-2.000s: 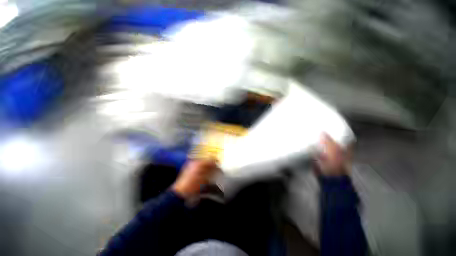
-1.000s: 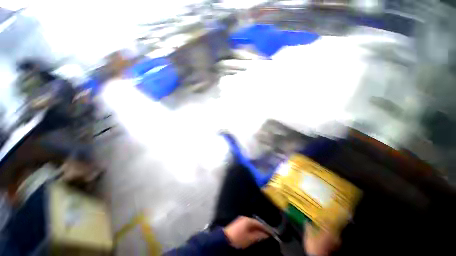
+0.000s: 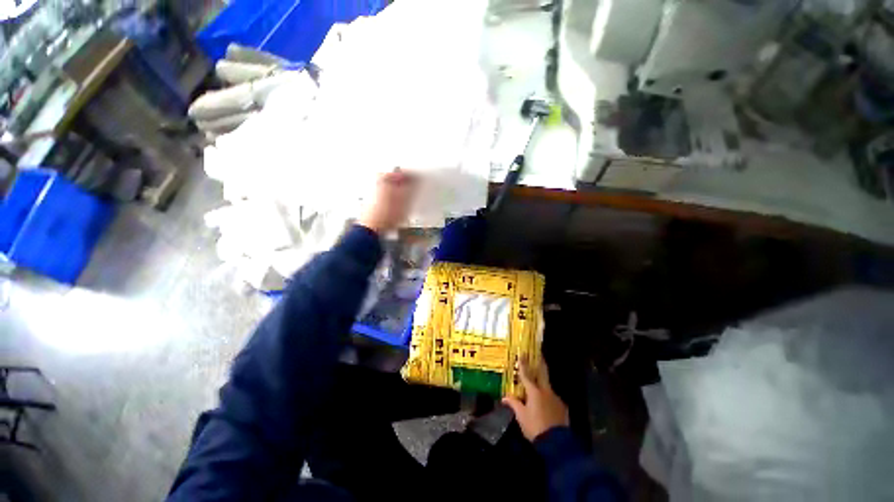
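Note:
The pounding block [image 3: 478, 380], wrapped in yellow tape with black lettering, lies across my lap with a pale worn centre and a green patch at its near edge. My right hand [image 3: 537, 402] holds its near right corner. My left hand [image 3: 392, 201] is stretched forward to the near edge of the stack of white panels [image 3: 392, 108]. It is slightly blurred, and I cannot tell whether its fingers grip a panel. The hammer [image 3: 520, 157] lies on the table edge right of the stack, handle towards me, its head beside a yellow-green part.
A white sewing machine [image 3: 637, 98] stands on the brown-edged table [image 3: 676, 206] ahead right. A loose white pile [image 3: 774, 402] lies at the right. Blue bins stand behind the stack [image 3: 265, 29] and on the floor at the left [image 3: 59, 225]. A blue edge shows below the stack.
The white panel held between both hands two seconds ago is out of them. The block's top is bare. My left hand has moved from beside the block to the stack, and the view has swung about.

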